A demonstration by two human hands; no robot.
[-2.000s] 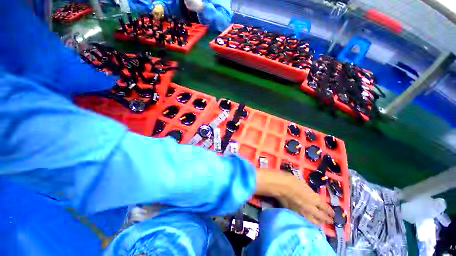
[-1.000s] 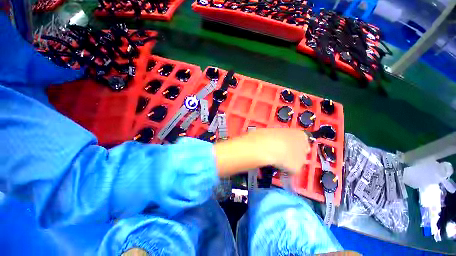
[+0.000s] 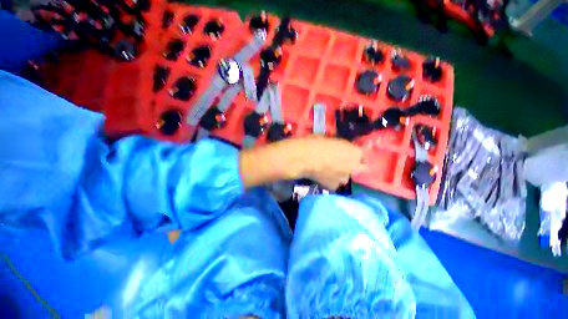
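Observation:
My left hand (image 3: 311, 159) reaches in from the left over the front edge of the red compartment tray (image 3: 335, 80). Its fingers are curled and blurred; whether they hold anything cannot be told. A dark item shows just below the fingertips. Round black watch heads with orange tabs sit in tray pockets, such as this watch head (image 3: 400, 89). A black strap (image 3: 408, 114) lies across pockets right of the hand. A watch with a grey strap (image 3: 421, 200) hangs over the front edge. Grey straps (image 3: 208, 101) lie across the left part. My right hand is not in view.
A clear bag of grey straps (image 3: 486, 177) lies right of the tray, with a white crumpled bundle (image 3: 551, 193) beyond. Dark watches and straps (image 3: 93, 31) are piled at the upper left. Blue-clothed legs (image 3: 349, 255) are below the tray.
The view has tilted down, so the trays sit higher in the picture. My left hand has moved from the right part of the tray back left, nearer its front edge.

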